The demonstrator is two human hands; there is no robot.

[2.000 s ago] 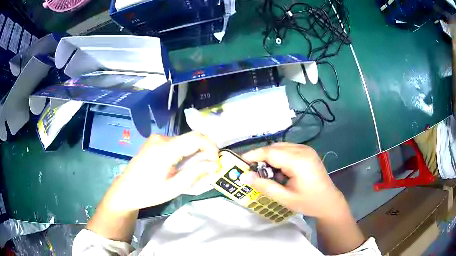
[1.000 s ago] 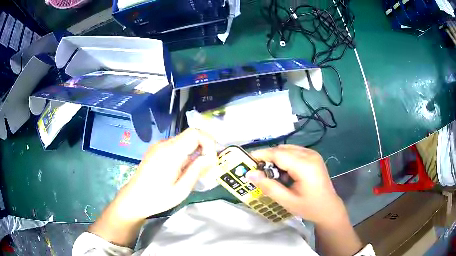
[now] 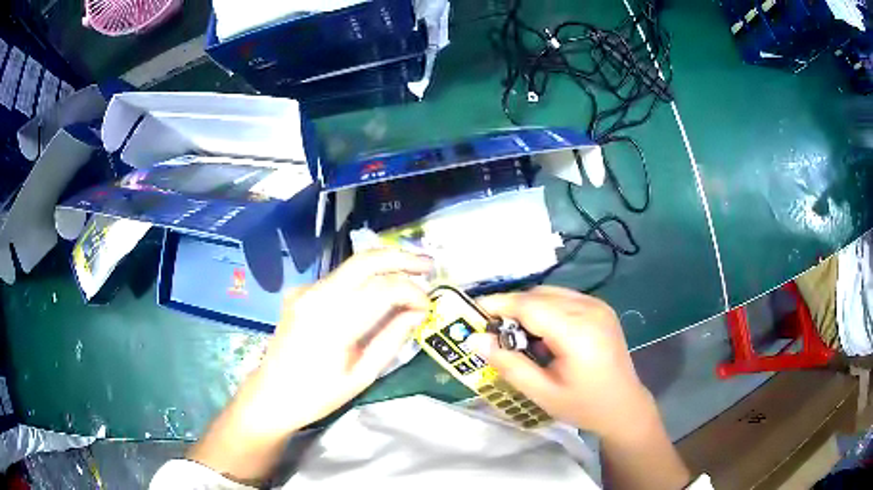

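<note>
A keypad handset [image 3: 459, 356] with a yellow printed face and dark-gold oval keys lies tilted between my hands. My right hand [image 3: 565, 359] is closed around its side, with a small metal plug and black lead [image 3: 512, 335] also in its fingers. My left hand [image 3: 349, 330] has its fingers at the handset's upper left end, with a whitish sleeve under the palm; part of its grip is hidden. An open dark blue retail box [image 3: 402, 201] marked "Z10" stands just behind, with a pale white packet [image 3: 488, 239] over its contents.
Another open blue box [image 3: 182, 206] stands left, with a blue inner tray [image 3: 215, 278]. Stacked blue boxes [image 3: 316, 48] and a pink fan [image 3: 129, 11] are behind. Tangled black cables [image 3: 603, 67] lie at back right. A red stool [image 3: 780, 335] stands beyond the green bench edge [image 3: 670, 335].
The view has shifted slightly, so the boxes sit lower in it. My left hand has moved a little at the handset's upper end. My right hand still holds the handset and plug.
</note>
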